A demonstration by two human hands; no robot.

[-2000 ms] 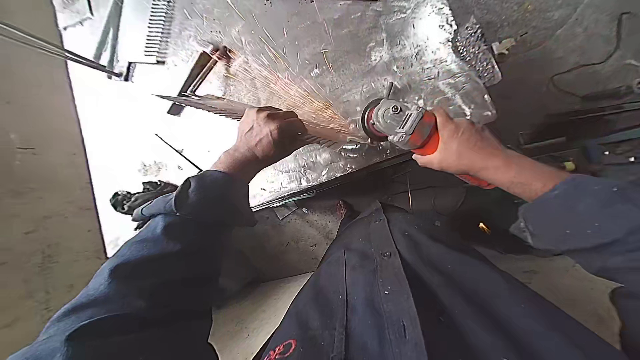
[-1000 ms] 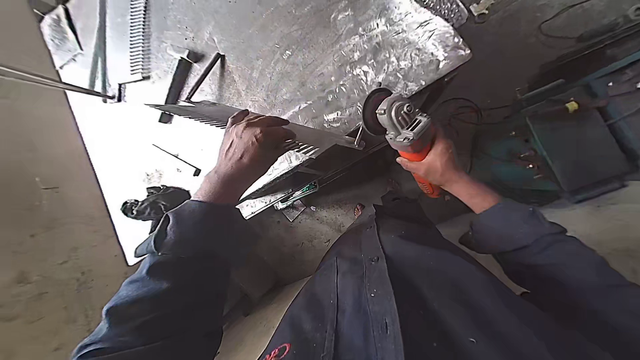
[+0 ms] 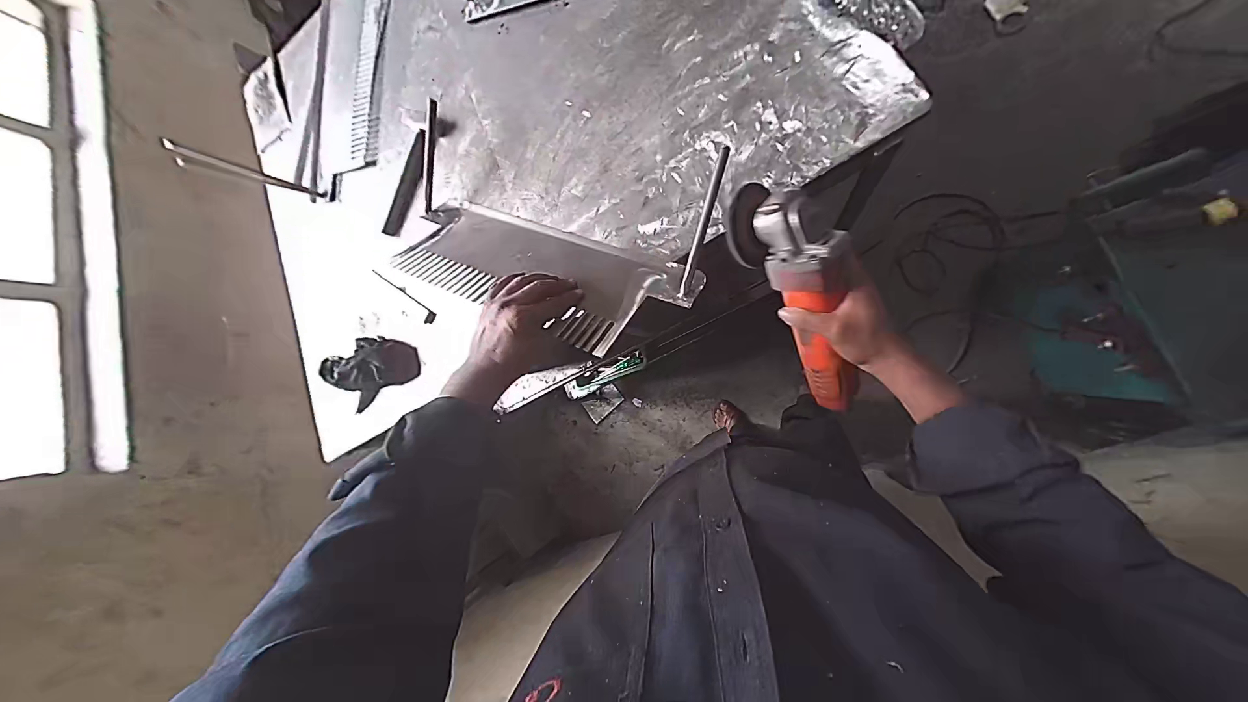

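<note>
My right hand (image 3: 846, 317) grips an orange and grey angle grinder (image 3: 814, 283), whose dark disc (image 3: 747, 225) points up and stands off the metal, right of the table. My left hand (image 3: 526, 322) holds a slotted sheet-metal part (image 3: 556, 246) with a comb-like row of slots along its near side. A thin metal rod (image 3: 707, 219) rises from the right end of this part, close to the disc but apart from it. The part lies at the near edge of the worn metal table (image 3: 604, 117). My left fingertips are partly hidden against the slots.
Dark metal bars (image 3: 406, 183), a second slotted strip (image 3: 369, 88) and a black crumpled glove or cloth (image 3: 370, 370) lie on the table's left side. Two thin rods (image 3: 244, 174) jut past its left edge. Black cable (image 3: 941, 239) coils on the floor at right. A window (image 3: 49, 234) is at far left.
Two seconds ago sparks flew as the grinder's disc met the metal part; now no sparks show and the grinder has moved away to the right. The slotted part has been tilted, showing more of its face.
</note>
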